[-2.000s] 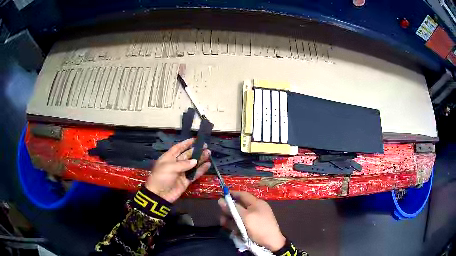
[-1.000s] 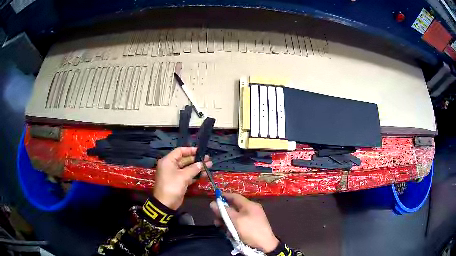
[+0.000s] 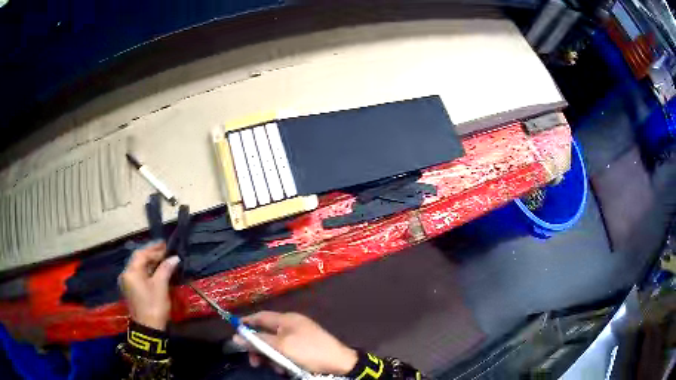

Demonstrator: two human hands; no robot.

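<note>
My left hand pinches black cut strips upright over the heap on the red ledge. My right hand holds a long thin silver-blue and white pen-like tool, its thin tip pointing at the strips near my left fingers. Whether the tip touches them cannot be told. The cutting die, with yellowish edges and white bars, lies on the cream board. A black sheet extends right from under the die. A white marker with dark ends lies on the board left of the die.
Black cut strips lie heaped along the worn red ledge. A blue bin stands below the ledge at right, and part of another blue bin shows at lower left. The dark press beam spans the top.
The view has swung right and tilted, so the board, die and hands appear further left. Both hands keep hold of the strips and the pen-like tool.
</note>
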